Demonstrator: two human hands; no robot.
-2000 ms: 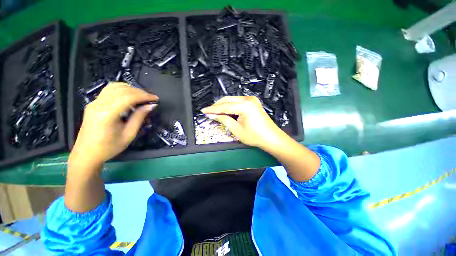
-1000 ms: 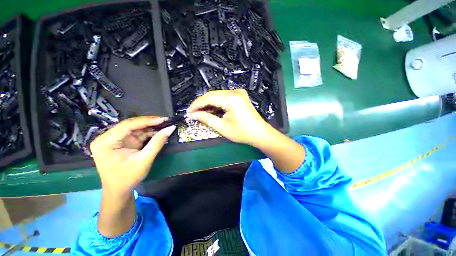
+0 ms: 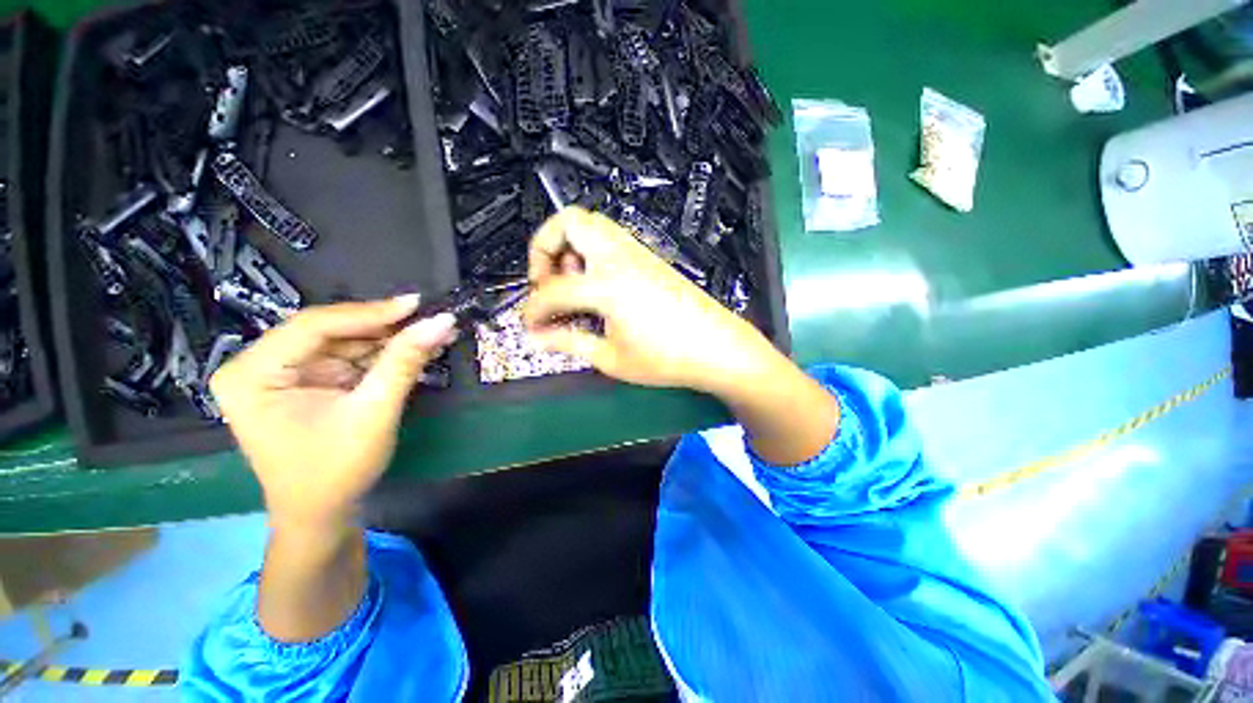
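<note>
My left hand [image 3: 330, 385] pinches the end of a narrow black plastic part [image 3: 470, 305] between thumb and fingertips, over the tray divider. My right hand [image 3: 618, 309] is just right of the part, its thumb and index finger apart; whether a tiny fitting is in its fingers cannot be told. The heap of gold and white metal fittings [image 3: 515, 352] lies in the near corner of the right compartment, partly hidden by my right hand. The divided black parts tray [image 3: 433, 165] holds many loose black parts in both compartments.
Another black tray [image 3: 41, 275] stands at the far left. Right of the trays on the green mat lie a labelled zip bag [image 3: 836, 168] and a zip bag of small cream-gold parts [image 3: 948, 151]. A white cylinder [image 3: 1182, 186] is at the right.
My left hand has moved right from the left compartment to the divider, with the black part. My right hand's thumb and index finger have parted. The view has shifted, so the trays appear further left.
</note>
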